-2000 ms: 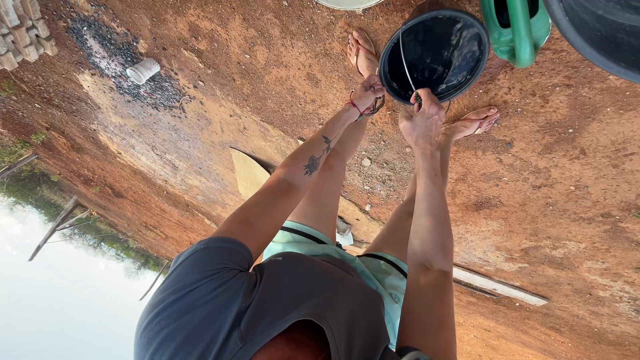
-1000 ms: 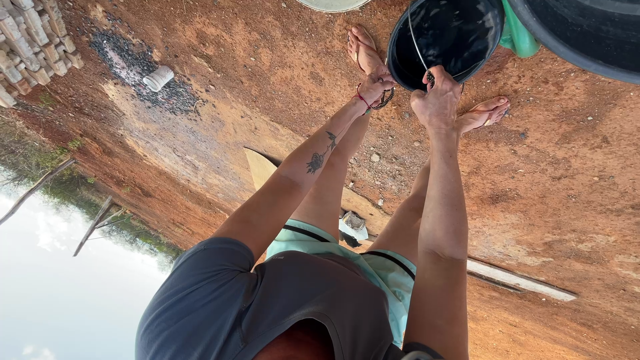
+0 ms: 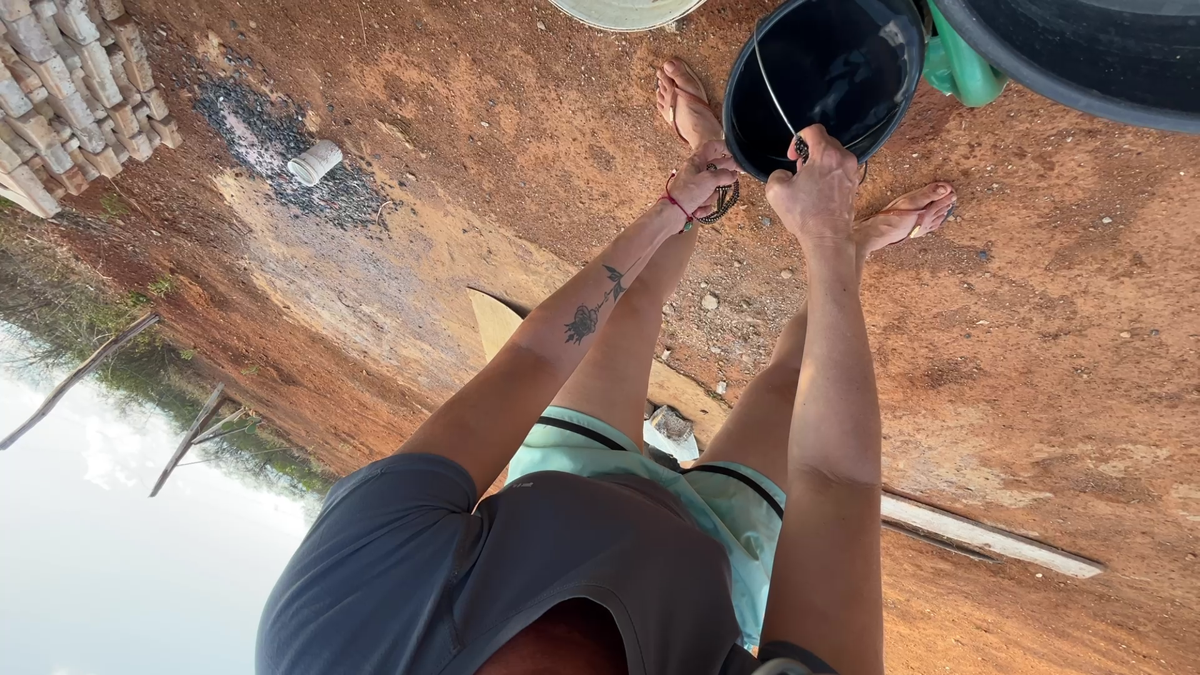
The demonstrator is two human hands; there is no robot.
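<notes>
A black bucket (image 3: 825,80) with a thin wire handle (image 3: 774,89) is in front of my feet; its inside is dark and glossy with reflections. My right hand (image 3: 817,183) is closed around the handle at the bucket's near rim, and a dark beaded piece shows at its fingers. At the rim's lower left is my left hand (image 3: 705,180), fingers curled, with a red cord bracelet at the wrist and dark beads (image 3: 722,202) hanging beside the palm. Whether its fingers grip the rim or the beads cannot be made out.
A large black tub (image 3: 1078,103) and a green plastic container (image 3: 966,70) stand right of the bucket; a pale round container (image 3: 626,11) is at the top edge. Farther left are dark gravel (image 3: 342,192), a white cup (image 3: 316,162) and stacked bricks (image 3: 70,84). A plank (image 3: 994,534) lies behind.
My right hand has moved up over the bucket's near rim, still on the handle. The green container, more visible two seconds ago, is now largely covered by the bucket and tub.
</notes>
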